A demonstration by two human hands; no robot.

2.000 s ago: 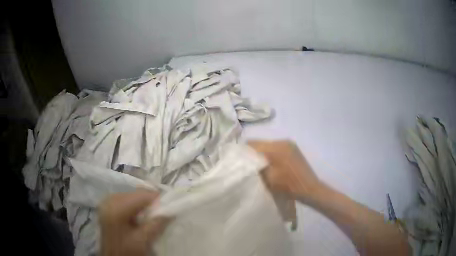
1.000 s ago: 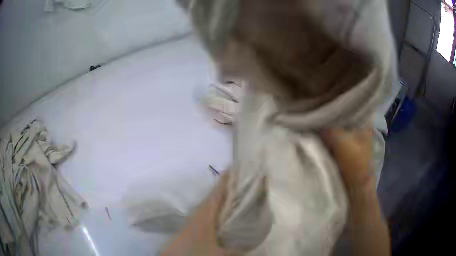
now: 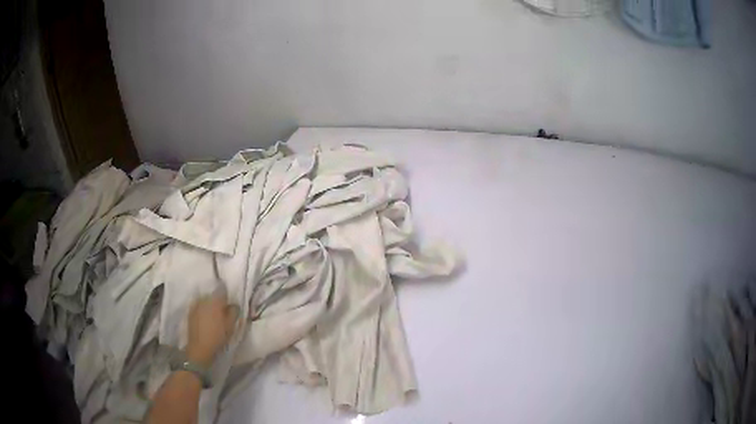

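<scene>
A large tangled heap of off-white garment pieces (image 3: 356,290) lies at the left of the white table. My left hand (image 3: 210,327), with a band at the wrist, is at the lower left on the heap. Its fingers are bent and pinch a fold of a garment piece; the fingertips are blurred and partly hidden by cloth. My right hand is out of the picture. No scissors show.
The white table (image 3: 547,273) meets a pale wall behind. A narrower cloth bundle (image 3: 729,356) lies at the far right, cut off by the edge. A small dark object (image 3: 545,134) lies at the table's back edge. Pale blue cloth (image 3: 663,18) hangs at top right.
The view has swung back left from the right side. The garment piece that both hands held is out of them. My left hand is now on the left heap; my right hand has left the view.
</scene>
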